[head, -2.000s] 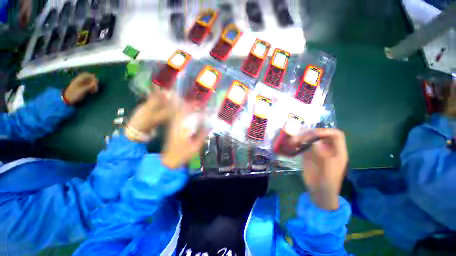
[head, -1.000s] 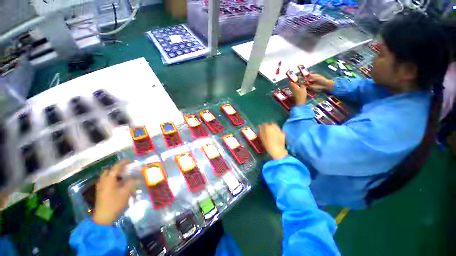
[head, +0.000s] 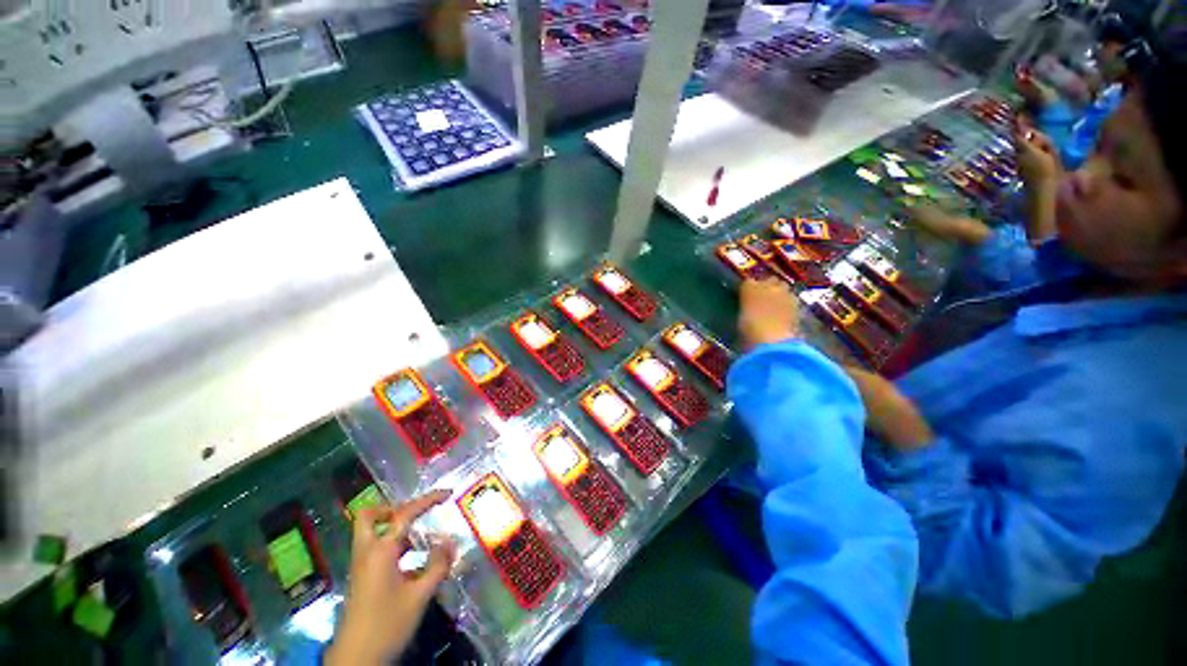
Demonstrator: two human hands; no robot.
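Note:
A clear blister tray holds two rows of face-up keypad phones, orange-red edged, with lit screens. My left hand is at its near left end, with thumb and fingers around the plastic edge. A second tray lies to the left, partly hidden by the first tray and my left hand; it holds open-backed phones, one with a green battery on it. My right hand is stretched out past the first tray's far right end, by the neighbour's tray; its fingertips are hidden.
A person in a blue smock sits close on the right, behind a tray of phones. White boards lie beyond the trays. A pale post stands behind. Green batteries lie at the lower left.
The phone tray has shifted right, uncovering more of the tray beside it. The dark phones are gone from the left board. My right hand has reached farther toward the neighbour's tray.

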